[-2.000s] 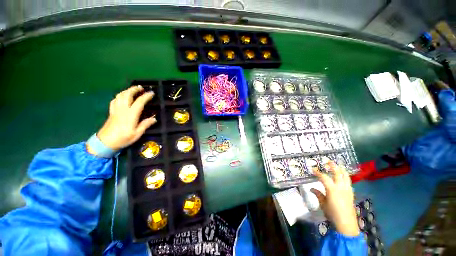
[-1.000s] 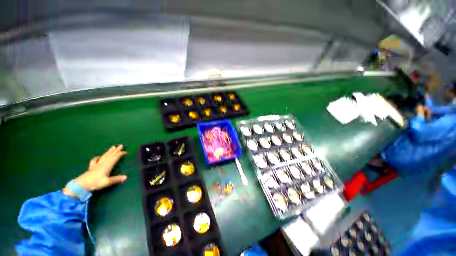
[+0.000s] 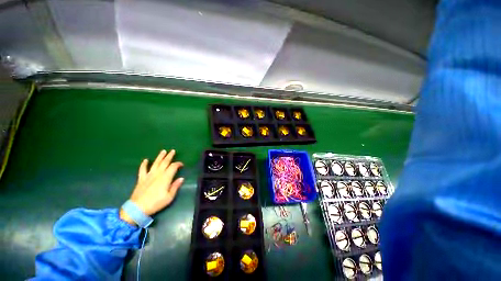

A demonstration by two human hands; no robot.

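Note:
My left hand (image 3: pixel 156 185) lies with its fingers apart on the green mat, left of the near black pocket tray (image 3: pixel 200 203). It holds nothing. A pale blue strap with a cord is on its wrist. The near tray holds gold housings (image 3: pixel 247 224) and, in its upper pockets, dark units (image 3: pixel 213 190), two with a yellow wire across them. My right hand is not in view; a large blue sleeve (image 3: pixel 445 164) fills the right side and hides part of the clear tray (image 3: pixel 328 207) of silver discs.
A blue bin (image 3: pixel 312 178) heaped with pink-red wires stands between the trays. Loose wires (image 3: pixel 285 236) and a slim white tool (image 3: pixel 305 214) lie below it. A second black tray (image 3: pixel 265 143) with gold housings lies farther back. A pale panel (image 3: pixel 192 44) stands behind the bench.
My left hand has moved from over the near tray to the mat beside it. My right hand has left the picture, and a blue sleeve now covers the right side. The view has shifted left.

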